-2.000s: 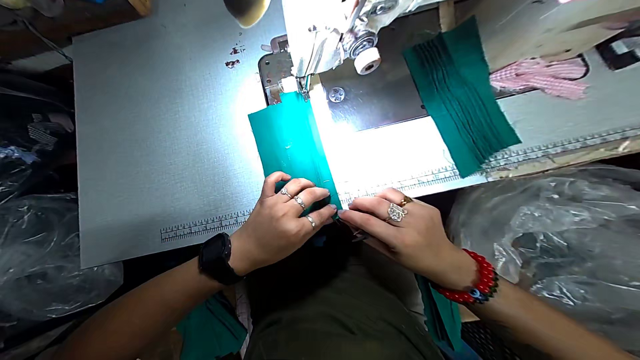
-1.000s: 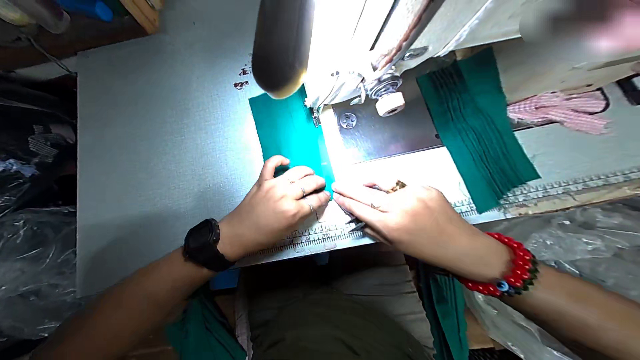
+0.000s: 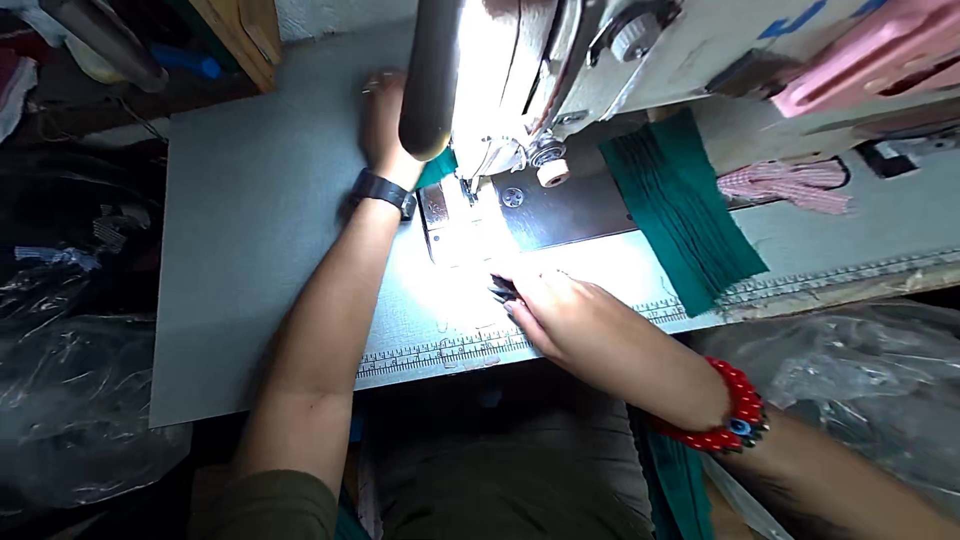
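Observation:
My left hand (image 3: 388,124) reaches behind the sewing machine's needle area, its fingers partly hidden by a dark rounded lamp housing (image 3: 429,82). Close by it, a green fabric piece (image 3: 438,168) shows behind the presser foot (image 3: 470,190); whether my fingers grip it cannot be told. In front of the needle plate, my right hand (image 3: 551,304) is closed on a small dark tool (image 3: 504,288), perhaps thread snips, its tips pointing left. A stack of green fabric pieces (image 3: 679,210) lies on the machine bed to the right.
Measuring tape (image 3: 450,350) runs along the table's front edge. Pink checked fabric strips (image 3: 787,184) lie right of the green stack, below a pink plastic object (image 3: 870,56) on the machine. Clear plastic bags (image 3: 862,375) hang at the right, with more plastic at the left.
My left hand has moved from the front edge to behind the needle. The green piece, earlier under both hands in front, now shows only behind the presser foot. The view has shifted.

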